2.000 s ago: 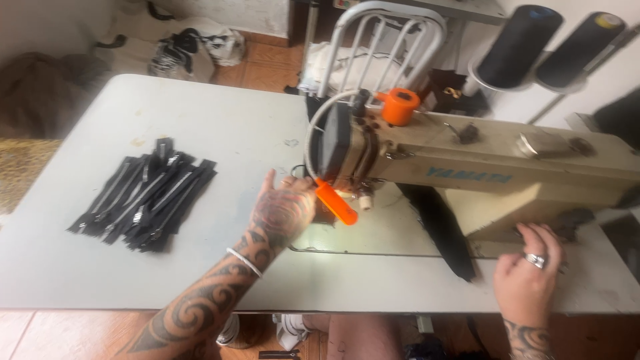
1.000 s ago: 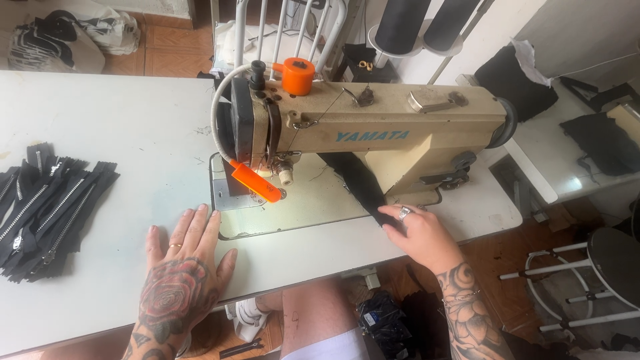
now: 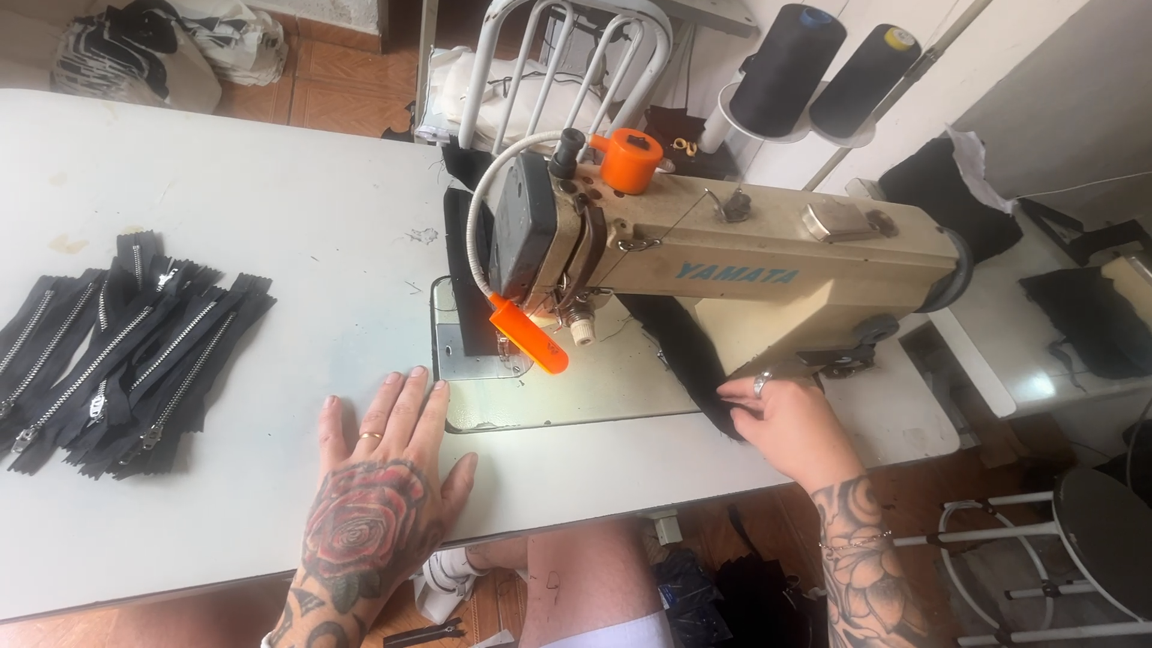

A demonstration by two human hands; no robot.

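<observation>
My left hand (image 3: 382,490) lies flat on the white table (image 3: 333,252), fingers spread, just left of the machine's metal bed plate (image 3: 558,396). With thumb and fingers, my right hand (image 3: 792,427) pinches the lower end of a strip of black fabric (image 3: 684,351) that slants beneath the arm of a Yamata sewing machine (image 3: 720,252). Another black fabric piece (image 3: 472,297) lies at the needle area; its contact with the presser foot is partly hidden. An orange lamp (image 3: 529,337) on a flexible neck hangs in front of the needle. Several black metal-toothed zippers (image 3: 135,360) are piled at the left.
Two large cones of dark thread (image 3: 787,72) stand behind the machine. Beyond the table are a white metal chair (image 3: 558,63) and bundled cloth (image 3: 135,54). A round stool (image 3: 1107,531) and a side table with black fabric (image 3: 1089,319) are at the right. The table's front edge runs above my legs.
My left hand has left the needle area and come down flat on the table. My right hand has moved onto the black strip and taken hold of its end. The view has shifted.
</observation>
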